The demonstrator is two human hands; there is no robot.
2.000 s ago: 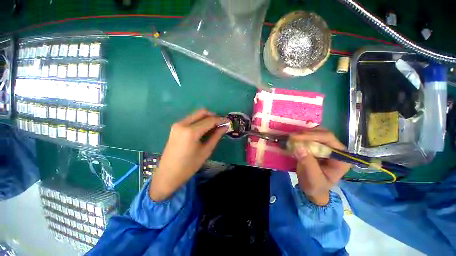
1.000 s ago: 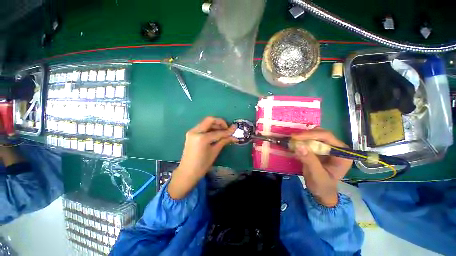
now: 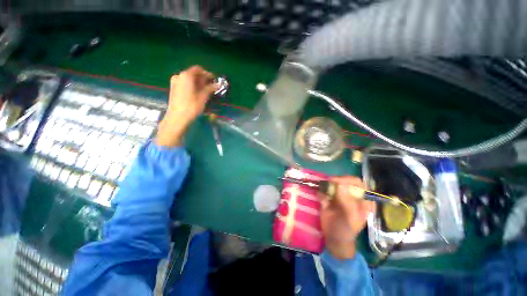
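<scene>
My left hand (image 3: 189,95) is stretched out over the dark green strip beyond the red line, its fingers closed on a small device unit (image 3: 220,86) with a white and dark top; the picture is blurred there. My right hand (image 3: 344,215) holds the soldering iron (image 3: 341,189) over the pink pad (image 3: 299,217), the metal tip pointing left across the pad's upper part. The whitish round work holder (image 3: 266,198) lies bare on the mat, left of the pad.
A blister tray of cells (image 3: 97,143) is at left. Tweezers (image 3: 217,139), the fume hood (image 3: 277,113) with its ribbed hose (image 3: 404,37), and the tip cleaner bowl (image 3: 319,140) stand beyond the mat's middle. A metal tray (image 3: 378,245) with a yellow sponge (image 3: 397,216) is at right.
My left hand has moved away from the pad with the unit, out past the red line. The work holder is uncovered. The iron's tip has left the unit. The view has shifted and tilted.
</scene>
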